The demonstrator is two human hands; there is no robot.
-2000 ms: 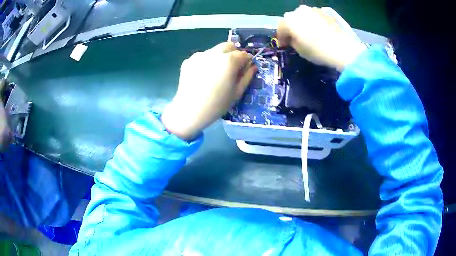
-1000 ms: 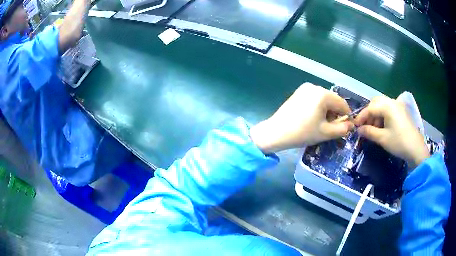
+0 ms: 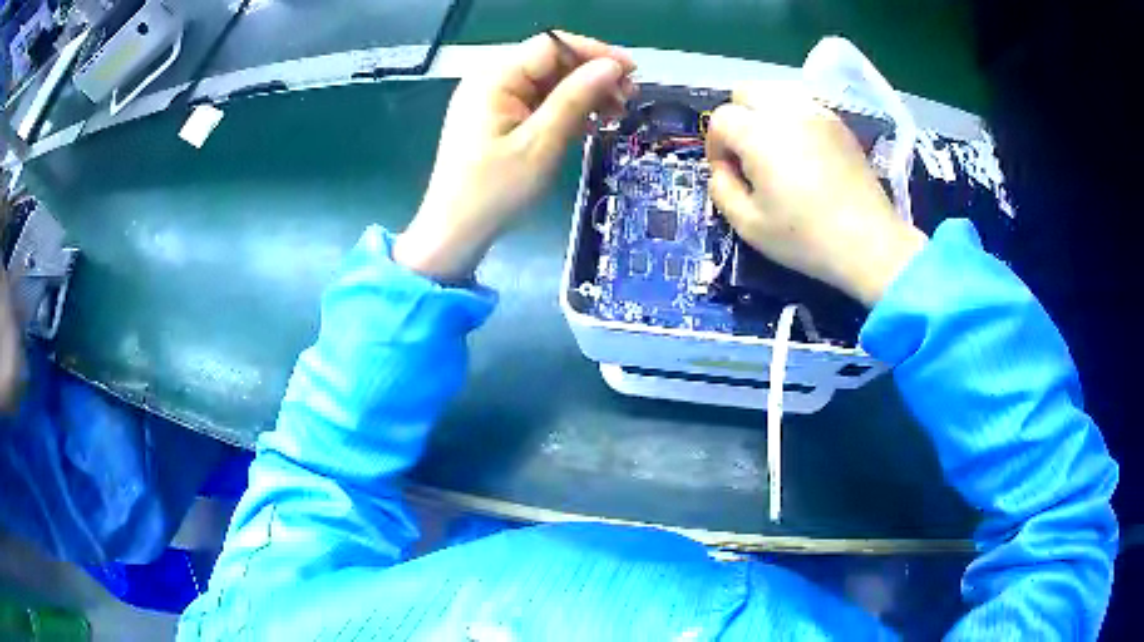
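The white open unit housing (image 3: 677,345) stands on the green bench in front of me, its handle bar on the near side. The blue main board (image 3: 659,226) shows in its left part. A white flat ribbon cable (image 3: 777,426) hangs over the near edge. My left hand (image 3: 514,138) is raised at the far left corner, with a dark slim stick (image 3: 562,48) between its fingers. My right hand (image 3: 803,188) is over the right part of the housing, fingertips near the wire harness (image 3: 684,141); what they hold is hidden.
A translucent white tub (image 3: 866,94) is beyond my right hand, with small scattered parts (image 3: 966,163) to its right. A pale metal rail (image 3: 489,60) runs behind. A white square piece (image 3: 201,124) and another white unit (image 3: 131,50) are at upper left. A person's blue sleeve shows at far left.
The view has swung back right and down. My hands, together over the housing a second ago, are apart; the left is raised with the dark stick, the right is lower over the housing.
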